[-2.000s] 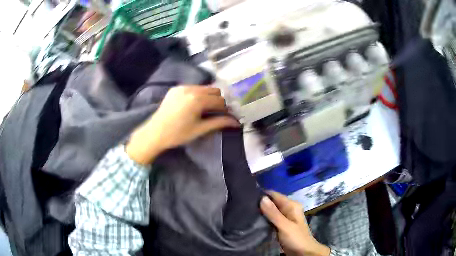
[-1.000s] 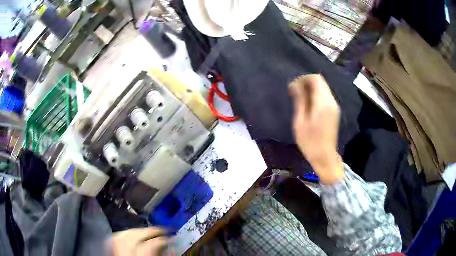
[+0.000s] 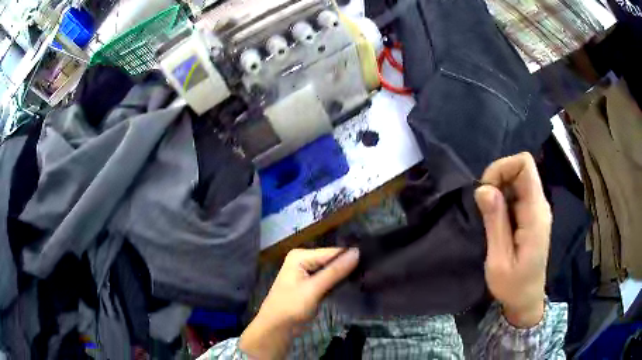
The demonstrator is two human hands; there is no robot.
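Note:
My left hand (image 3: 303,295) pinches the left edge of a black cloth piece (image 3: 422,271) between thumb and fingers, at the lower middle. My right hand (image 3: 519,235) pinches the upper right of the same cloth. The cloth hangs spread between both hands, above my lap and in front of the table edge. The overlock machine (image 3: 299,116) stands beyond, with its white tension dials (image 3: 303,31) and labelled head. Grey garment cloth (image 3: 134,190) lies heaped left of the machine, with a dark part reaching under the head.
A blue tray (image 3: 310,169) with a dark hole sits beside the looper cover. Black lint (image 3: 331,204) lies along the table edge. Red scissors loops (image 3: 391,69) are right of the machine. Dark garments (image 3: 479,77) lie at the right, brown garments (image 3: 619,169) at far right. A green basket (image 3: 137,42) stands behind.
My right hand has moved from over the dark garments down to the black cloth. My left hand has come rightward from the grey cloth and now also holds it. The view has shifted.

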